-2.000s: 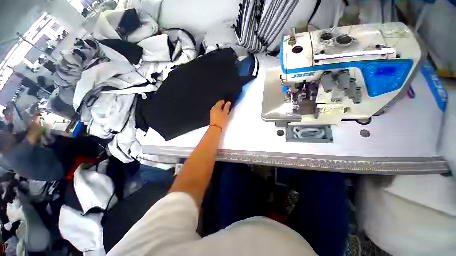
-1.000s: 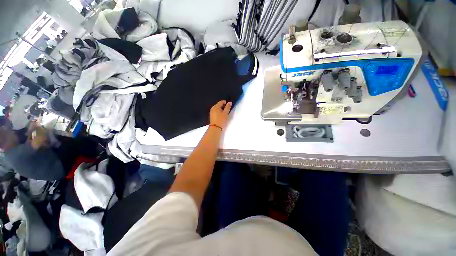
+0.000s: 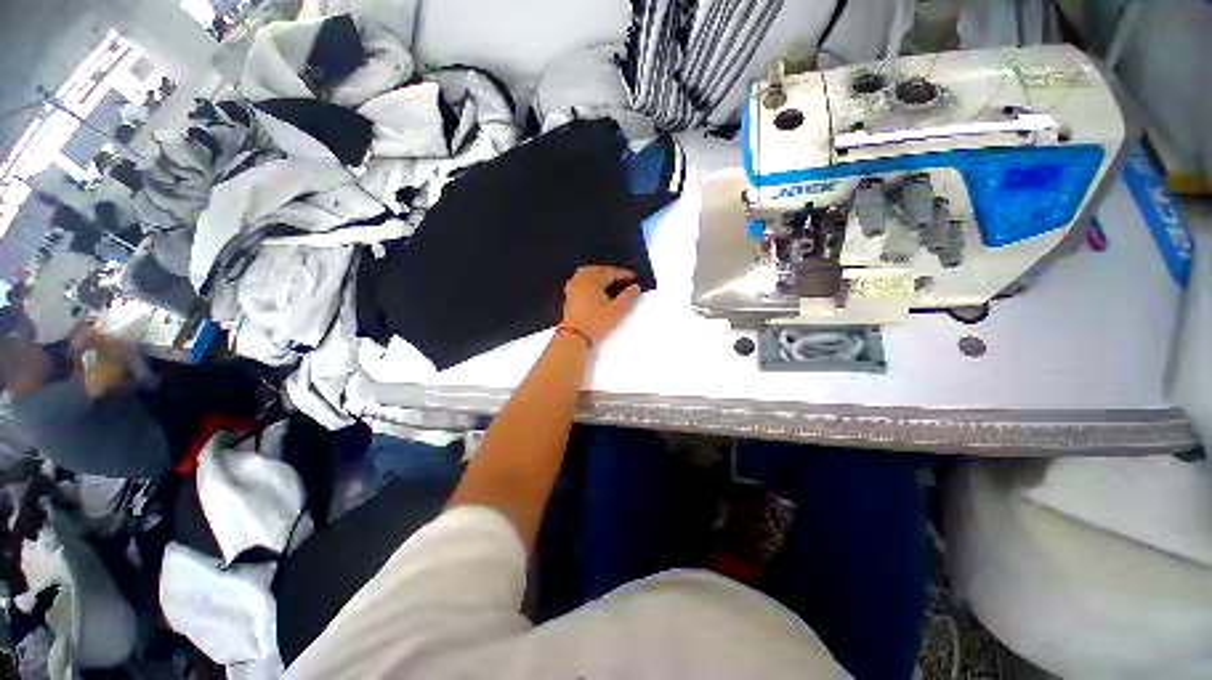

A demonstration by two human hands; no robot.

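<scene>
A large black fabric panel lies on the white table, left of the overlock machine. My left hand is at the panel's lower right edge, fingers bent over its corner; it seems to pinch the cloth there. The fingertips are small and partly hidden, so the exact grip is hard to see. The panel's right end lies near a blue piece with a black-and-white rim. The needle area has no black cloth at it. My right hand is not in view.
Grey and black garment pieces heap at the left. Striped fabric lies behind. A measuring tape strip runs along the table's front edge. White fabric bulks at lower right. Another person's arm shows at far left.
My left hand has shifted slightly right, its fingers bending more over the panel's edge. The panel's lower right corner now reaches further right and down, covering some of the blue beneath it.
</scene>
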